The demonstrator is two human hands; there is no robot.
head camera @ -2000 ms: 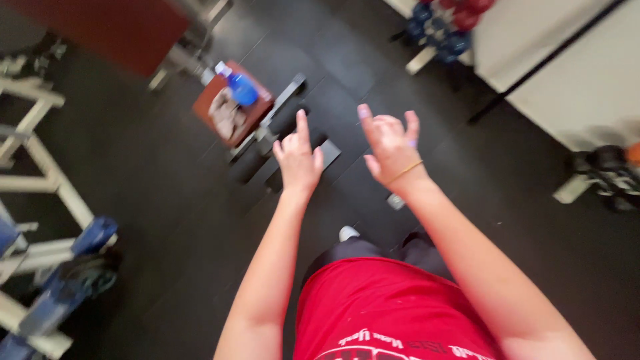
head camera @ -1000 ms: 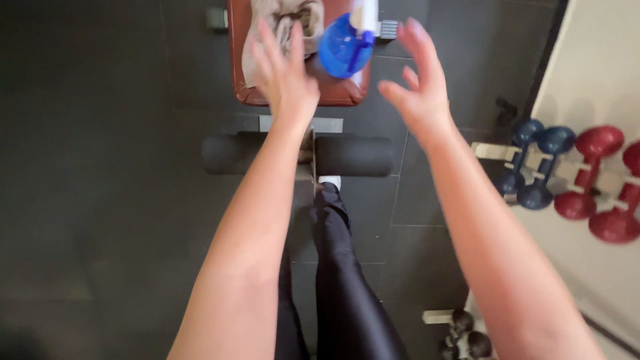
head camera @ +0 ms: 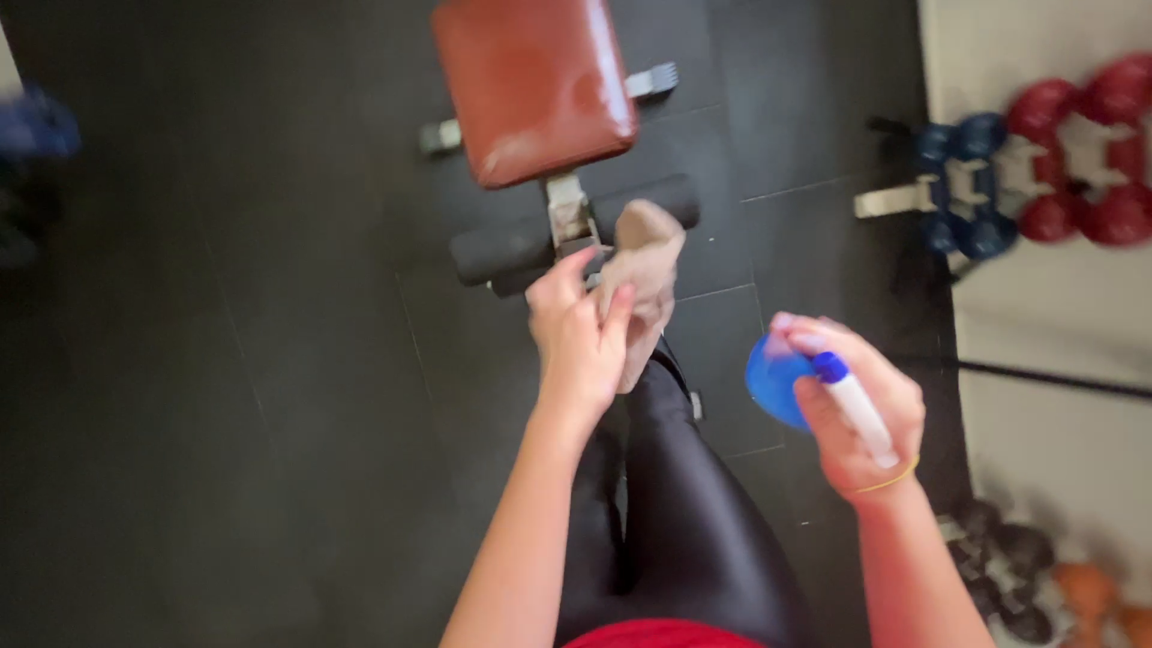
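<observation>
A crumpled beige cloth (head camera: pixel 650 279) hangs in the grip of my left hand (head camera: pixel 576 342), in front of the bench's foam rollers. My right hand (head camera: pixel 864 396) is closed around the neck of a spray bottle with a blue body (head camera: pixel 776 382) and a white nozzle with a blue tip (head camera: pixel 855 405). The nozzle points up and to the left. Beyond my left hand lies the red-brown padded seat of a weight bench (head camera: pixel 540 85), with a shine on its surface. My fingers hide part of the bottle.
Black foam rollers (head camera: pixel 504 250) sit at the near end of the bench. Blue dumbbells (head camera: pixel 958 184) and red dumbbells (head camera: pixel 1044 162) stand on a rack at the right, with darker ones (head camera: pixel 1008 558) lower down. Dark rubber tiles (head camera: pixel 270 360) cover the floor.
The cloth and the blue bottle lay on the bench seat in the earlier frames; now my left hand holds the cloth and my right hand the bottle. Both are away from the seat.
</observation>
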